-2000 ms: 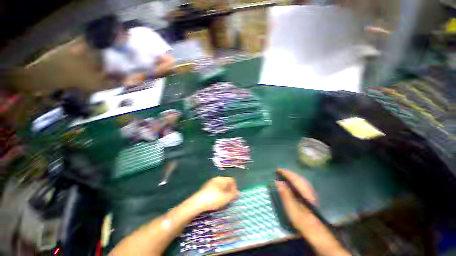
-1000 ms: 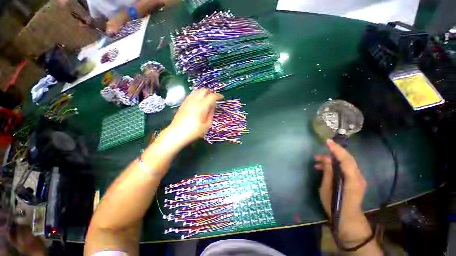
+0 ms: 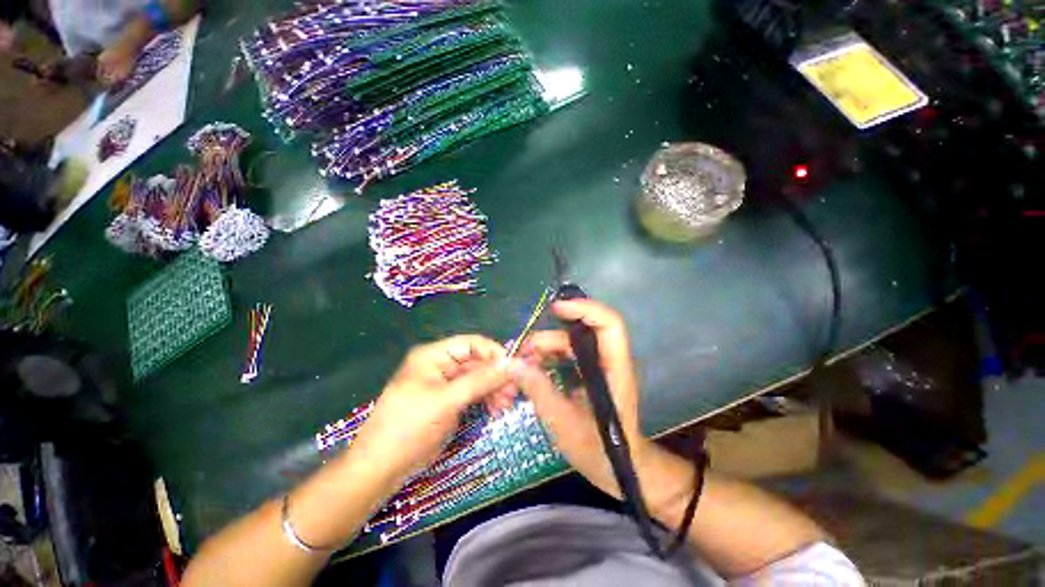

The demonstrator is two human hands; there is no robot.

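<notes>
My left hand (image 3: 441,384) pinches the end of a connector lead (image 3: 528,322) above the PCB panel. My right hand (image 3: 596,373) holds the black soldering iron (image 3: 600,396), its thin tip pointing up and away, and its fingers also touch near the lead's end. The PCB panel (image 3: 518,449) lies below both hands, partly hidden by them, with rows of leads over its left part. The loose lead pile (image 3: 430,243) lies just beyond my hands.
Finished panels (image 3: 424,86) are stacked at the back. A spare PCB panel (image 3: 178,312), a small bunch of leads (image 3: 257,342) and bundled leads (image 3: 233,233) lie left. The tip cleaner pot (image 3: 692,189) and a yellow card (image 3: 859,80) are right. Another person's hand (image 3: 117,61) is top left.
My left hand has come back from the lead pile with a lead. My right hand has moved the iron from the pot to beside my left hand. The view has shifted.
</notes>
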